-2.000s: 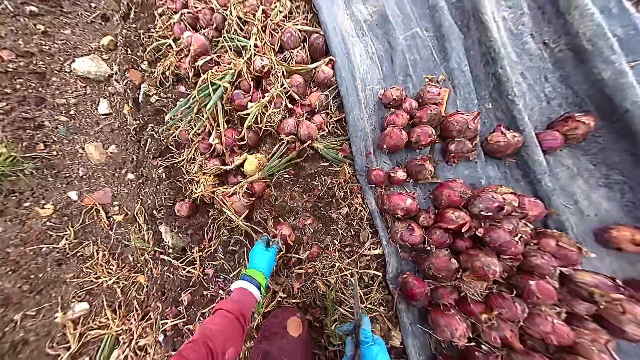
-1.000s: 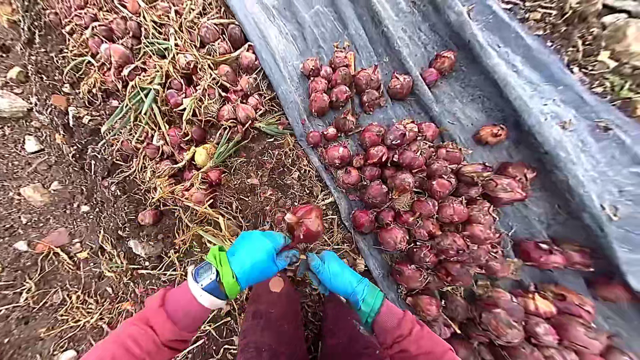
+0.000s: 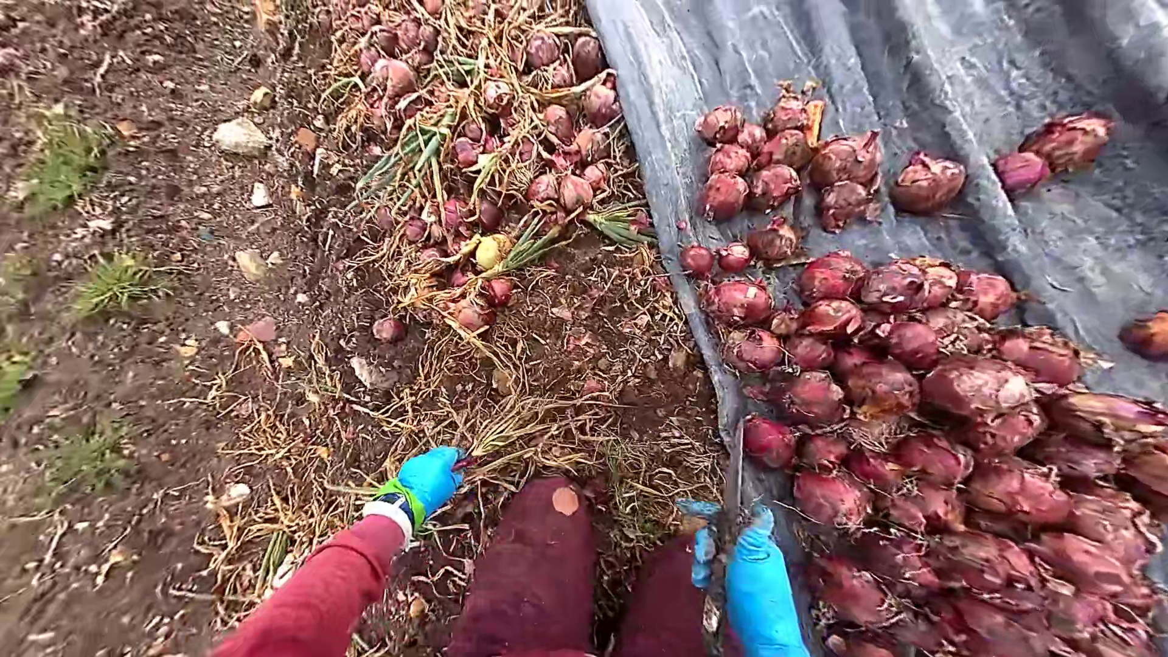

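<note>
My left hand (image 3: pixel 432 478), in a blue glove with a green band at the wrist, is closed on a bunch of dry onion stalks (image 3: pixel 511 436) over the soil. My right hand (image 3: pixel 753 570), gloved in blue, holds a dark, narrow tool (image 3: pixel 733 497), possibly a blade, upright in the view at the sheet's edge. Trimmed red onions (image 3: pixel 881 388) lie heaped on a grey plastic sheet (image 3: pixel 949 119) at the right. Untrimmed red onions (image 3: pixel 575 192) with dry tops lie in a row on the ground ahead, a yellowish onion (image 3: pixel 491 251) among them.
Bare soil (image 3: pixel 182 383) with stones (image 3: pixel 240 136) and grass tufts (image 3: pixel 119 283) runs along the left. Loose stalks and roots litter the ground before my knees (image 3: pixel 529 566). A small red onion (image 3: pixel 389 329) lies apart from the row.
One second ago my hands were together at a large red onion; now they are apart and that onion is no longer between them. My left hand has moved left with stalks in it.
</note>
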